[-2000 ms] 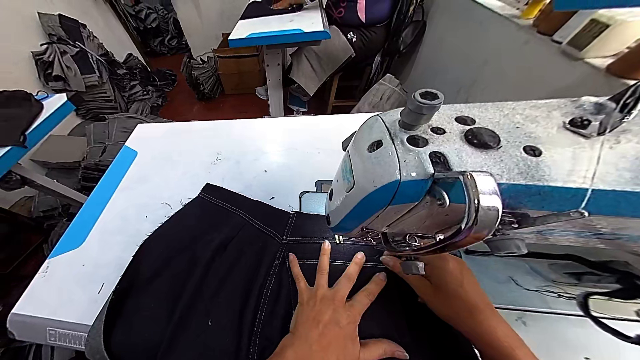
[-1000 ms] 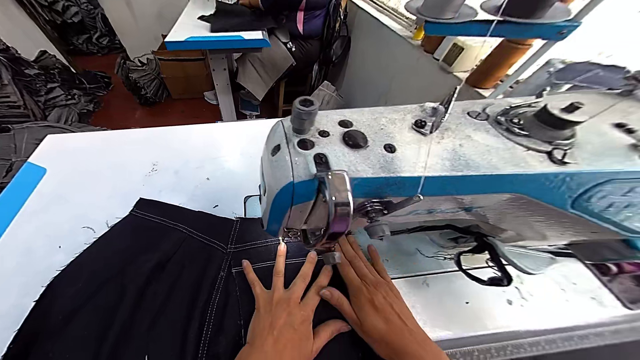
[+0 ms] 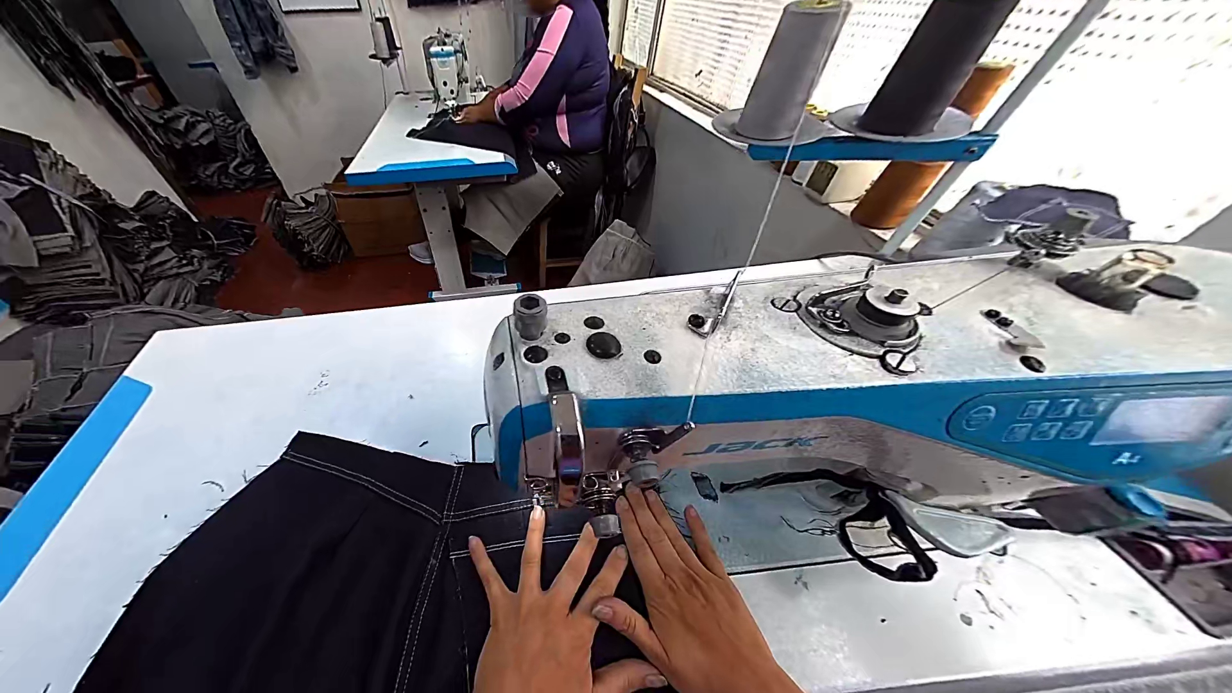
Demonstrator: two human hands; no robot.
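Dark trousers fabric [image 3: 289, 568] with pale topstitching lies on the white sewing table, its upper edge running under the head of a Jack industrial sewing machine [image 3: 597, 385]. My left hand [image 3: 549, 616] rests flat on the cloth with fingers spread, its fingertips just in front of the presser foot [image 3: 541, 491]. Beside it on the right, my right hand [image 3: 683, 597] presses down with most fingers close together, its fingertips by the machine's head and its thumb near my left hand. Neither hand grasps the cloth. The needle's tip cannot be made out.
Thread cones [image 3: 789, 77] stand on a blue rack behind the machine. Thread snips [image 3: 895, 539] with dark handles appear to lie under the machine arm. A person [image 3: 568, 77] sews at another table [image 3: 433, 154] at the back. Piles of garments [image 3: 96, 250] fill the left side.
My right hand, partly behind the machine's head two seconds ago, now lies beside my left hand. My left hand stays spread on the cloth. The view has swung right and up.
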